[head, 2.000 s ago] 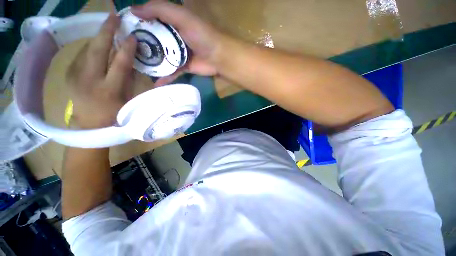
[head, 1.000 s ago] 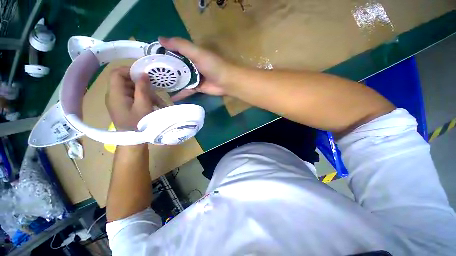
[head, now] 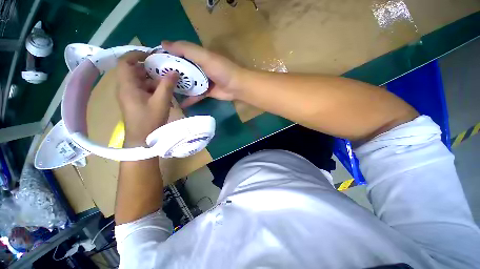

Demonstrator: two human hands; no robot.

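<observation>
A white cat-ear headset (head: 118, 153) with pinkish padding (head: 78, 103) is held above the bench at left centre. My right hand (head: 221, 73) holds the upper ear cup from its right side, fingers partly hidden beneath it. A white slotted baffle plate (head: 185, 79) lies over that cup. My left hand (head: 142, 97) is at the plate's left side, thumb on its slotted middle, other fingers partly hidden. The other ear cup (head: 181, 137) hangs nearer my body, untouched by my fingertips.
Brown cardboard (head: 316, 39) with shiny tape covers the green bench. A yellow object (head: 117, 135), partly hidden, lies beside my left wrist. Another headset (head: 38, 42) sits on the green conveyor at upper left. Clear plastic bags (head: 34, 197) are at lower left; a blue bin (head: 421, 97) stands at right.
The cup showed its dark ringed inside first, then the plate stood tilted with a gap. Now the plate sits closer over the cup, and my left thumb has moved onto its middle.
</observation>
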